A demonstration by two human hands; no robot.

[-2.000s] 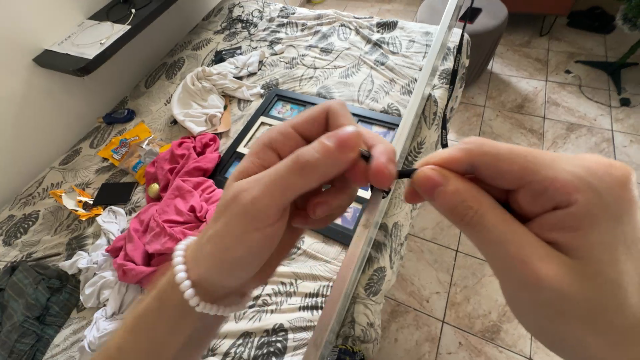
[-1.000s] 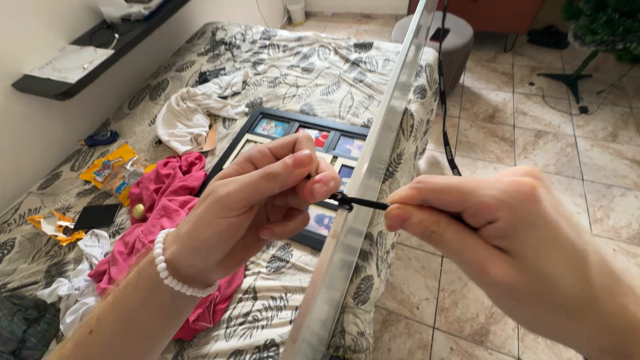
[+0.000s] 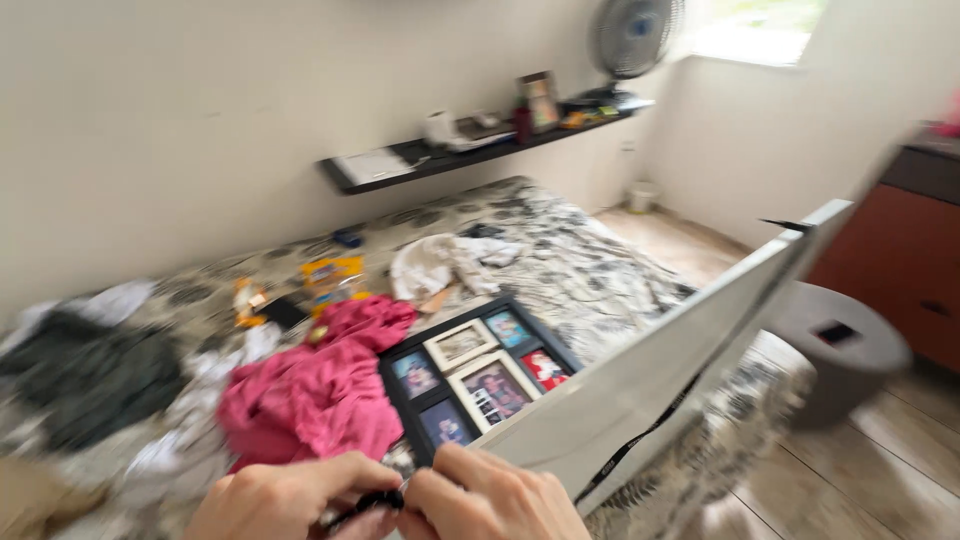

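At the bottom edge, my left hand (image 3: pixel 289 499) pinches a small black piece of cord or strap (image 3: pixel 375 501). My right hand (image 3: pixel 491 499) touches it at the fingertips, close beside the left. A black lanyard-like strap with writing (image 3: pixel 645 435) hangs along a flat pale panel (image 3: pixel 675 337), which stands tilted just beyond my right hand. The strap's upper end loops over the panel's top edge. Behind the hands, a dark multi-photo frame (image 3: pixel 412 442) lies on the bed beside a pink cloth (image 3: pixel 315 390). The image is blurred, so how the fingers hold the strap is partly hidden.
The patterned bed (image 3: pixel 585 277) also holds a white garment (image 3: pixel 435 262), dark clothing (image 3: pixel 90 367) and yellow packets (image 3: pixel 334 277). A black wall shelf (image 3: pixel 442 161) carries a fan (image 3: pixel 637 37). A grey pouf (image 3: pixel 832 360) stands right of the panel, near a reddish cabinet (image 3: pixel 900 240).
My hands have come close together low in view, where the right was earlier apart, drawing on the black strap. The view has swung left and up, bringing in the shelf and fan.
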